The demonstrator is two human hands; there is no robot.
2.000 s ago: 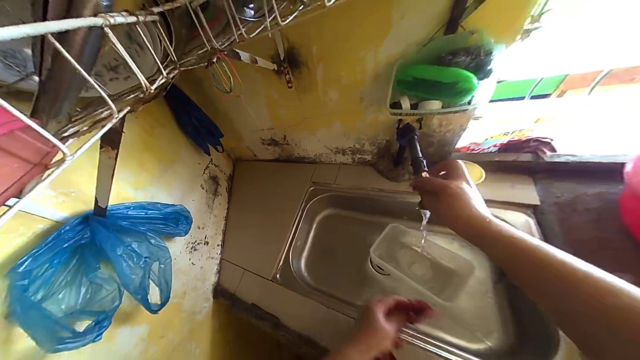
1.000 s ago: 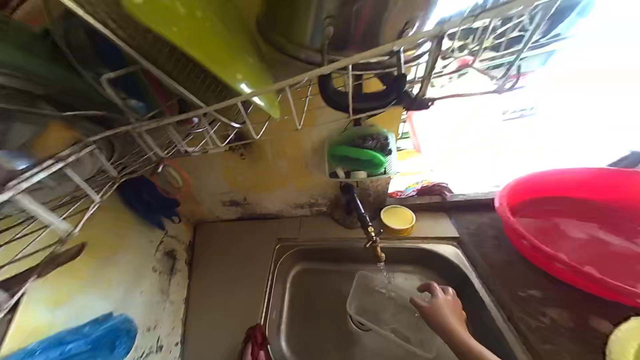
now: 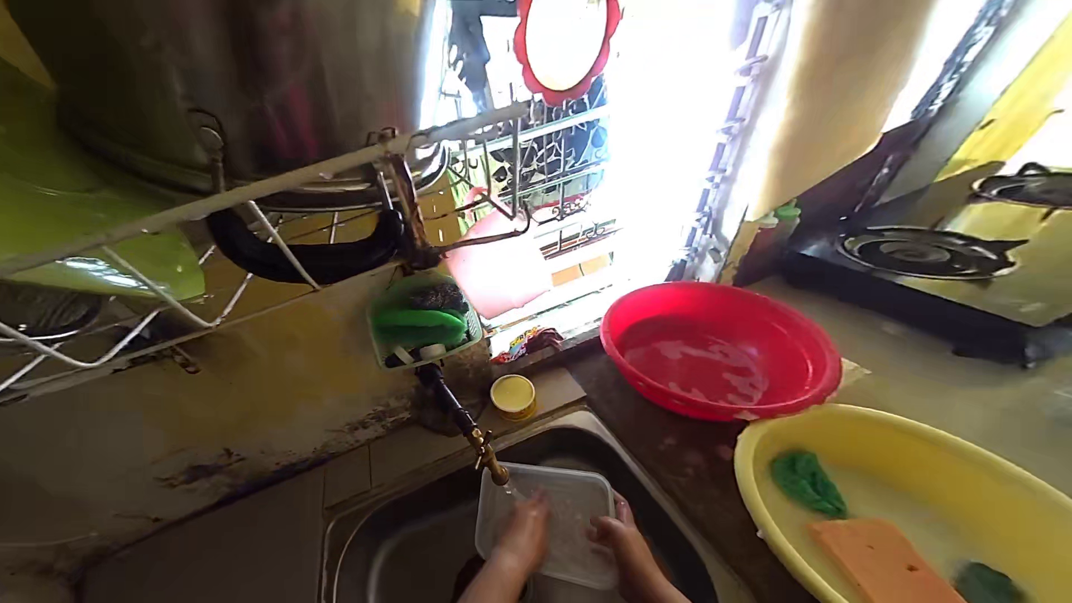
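A clear rectangular plastic container (image 3: 574,536) is raised under the brass faucet (image 3: 494,465), tilted over the stainless steel sink (image 3: 381,544). Water runs from the spout into it. My right hand (image 3: 628,544) grips the container's right side, thumb over the rim. My left hand (image 3: 523,532) is inside or over the container, near the stream; its fingers are blurred, and whether it holds anything cannot be told. A small yellow tub (image 3: 512,396) stands behind the sink, beside the faucet pipe.
Right of the sink are a red basin (image 3: 720,352) and a yellow basin (image 3: 888,452) holding an orange sponge (image 3: 888,561) and green scrubbers. A black gas stove (image 3: 921,268) stands farther right. A wire dish rack (image 3: 276,188) hangs overhead; a scrubber basket (image 3: 419,322) is on the wall.
The container was down in the sink and is now lifted under the faucet in my right hand. My left hand has come to it. The right hand was at the faucet two seconds ago. The view swung right.
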